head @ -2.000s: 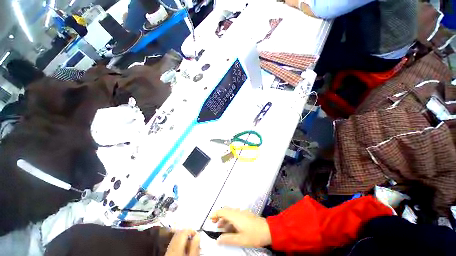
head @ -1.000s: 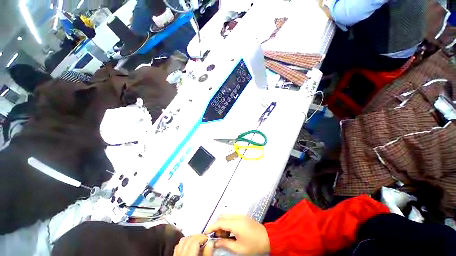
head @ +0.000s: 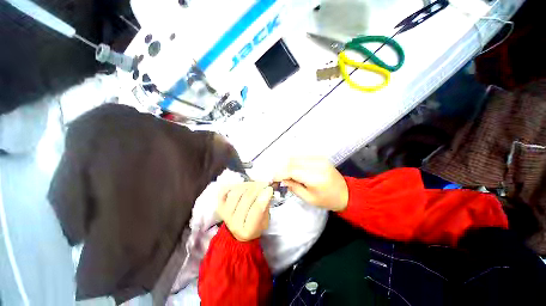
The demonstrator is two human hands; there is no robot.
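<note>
Both hands meet at the front edge of the white machine table. My left hand (head: 244,206) pinches the edge of white cloth (head: 293,230). My right hand (head: 317,184) has its fingertips close against the left fingertips, pinching the same cloth edge; a small dark bit shows between them. The white cloth hangs over my lap below the hands. A dark brown garment piece (head: 135,197) lies left of my hands, joined to or lying on the white cloth; which is unclear. The needle area (head: 224,104) of the sewing machine is above the hands, with no fingers at it.
A black rectangle (head: 277,63), scissors with green and yellow handles (head: 366,88), a small tan card (head: 327,73) and black snips (head: 422,16) lie on the table (head: 353,119). Checked cloth (head: 479,146) is at right. A white lever (head: 45,17) is upper left.
The view has tilted down and closer. Both hands are now nearer the picture's middle with white cloth raised between them, and more of the brown piece shows at left.
</note>
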